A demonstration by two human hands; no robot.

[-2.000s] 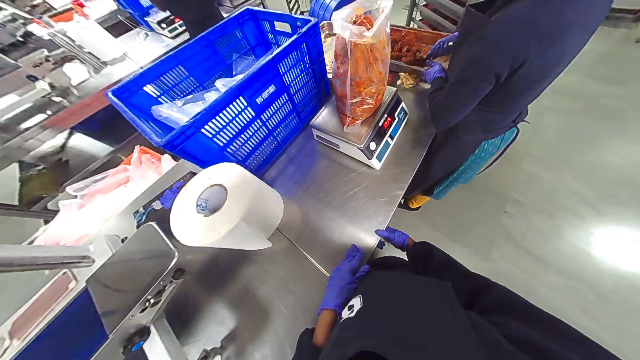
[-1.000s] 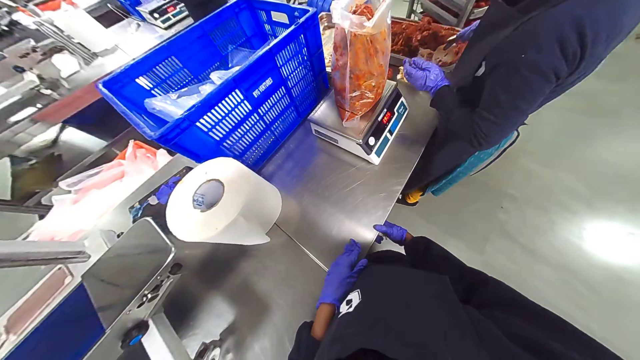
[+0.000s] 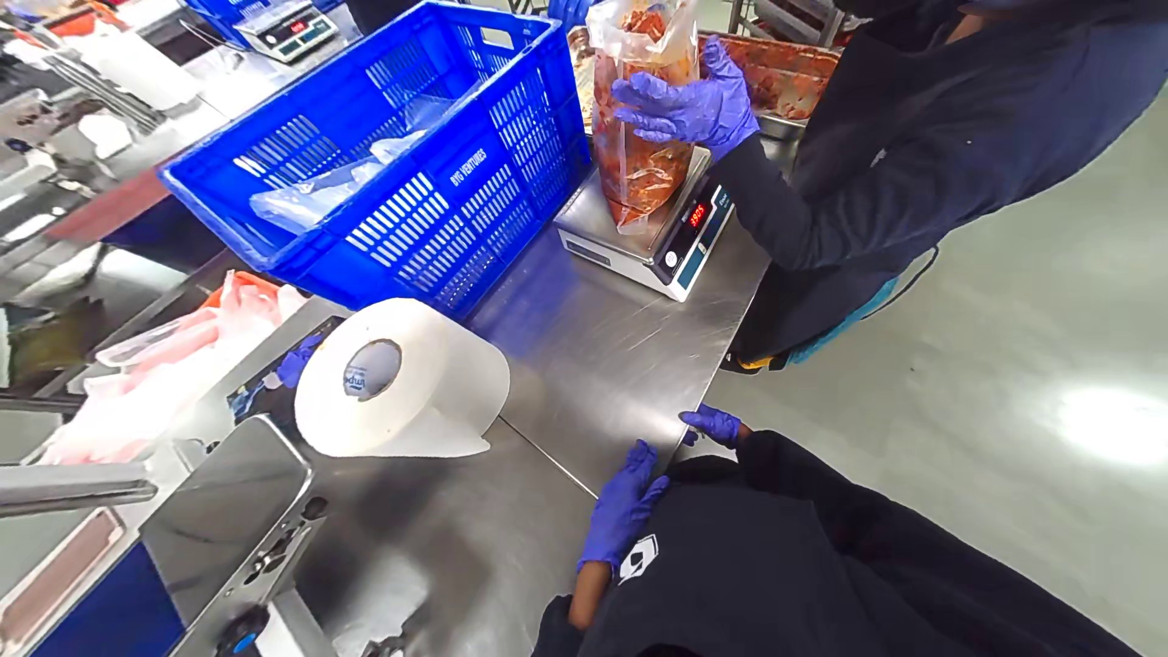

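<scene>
My left hand [image 3: 628,511], in a purple glove, rests on the steel table [image 3: 584,383] near its edge, holding nothing. At the table's right edge is my right hand [image 3: 714,425], also gloved; its fingers touch the edge and are partly hidden. Beyond them stands a digital scale [image 3: 675,246] with a lit red display. A clear plastic bag of red marinated meat [image 3: 639,173] stands upright on it, with a co-worker's purple-gloved hand [image 3: 698,105] against its side. A large white paper roll [image 3: 438,383] lies left of my hands.
A blue perforated crate [image 3: 429,205] holding clear bags stands behind the roll. A metal tray of red meat [image 3: 776,78] is beyond the scale, beside the co-worker [image 3: 876,173]. At left are a steel machine [image 3: 224,520] and pinkish plastic bags [image 3: 182,365]. Another scale [image 3: 287,32] sits farther back.
The co-worker's gloved hand has moved from beside the meat tray onto the bag on the scale. My two hands have stayed at the table edge.
</scene>
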